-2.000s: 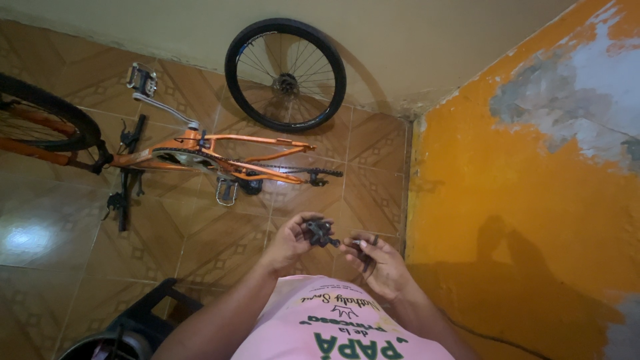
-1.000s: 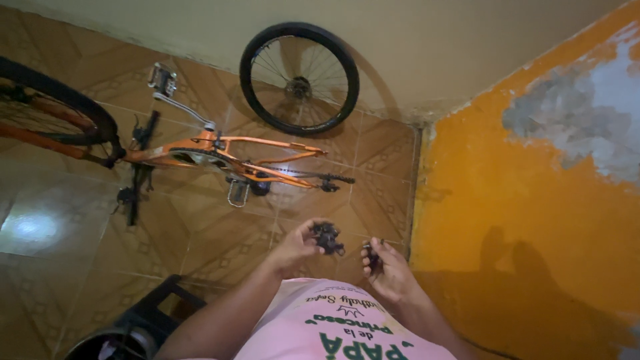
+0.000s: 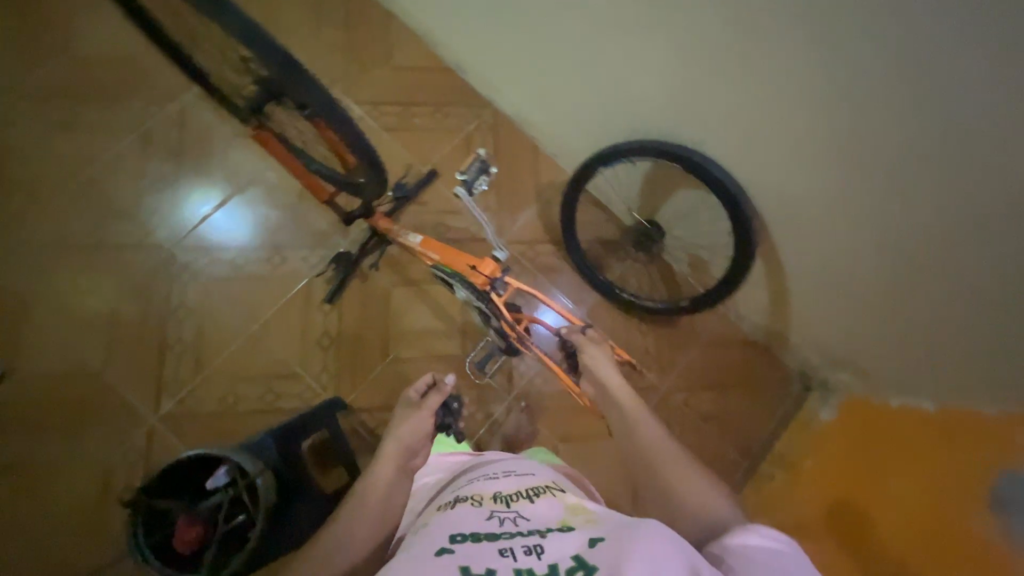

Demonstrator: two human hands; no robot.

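An orange bicycle frame stands upside down on the tiled floor, its front wheel attached and its rear end without a wheel. My left hand is closed around a small black mechanical part, whose exact kind I cannot tell. Over the rear stays of the frame is my right hand, its fingers at a dark part beside the stays; whether it grips that part or the frame is blurred. Between my hands and the cranks lies a pedal on the near side.
A loose bicycle wheel leans against the pale wall beyond the frame. At the lower left a round container with tools and a red item sits by a dark plastic stool or crate. An orange wall is at the right.
My right hand has moved from in front of my shirt out to the bicycle's rear stays. My left hand still holds the black part. The view has turned strongly.
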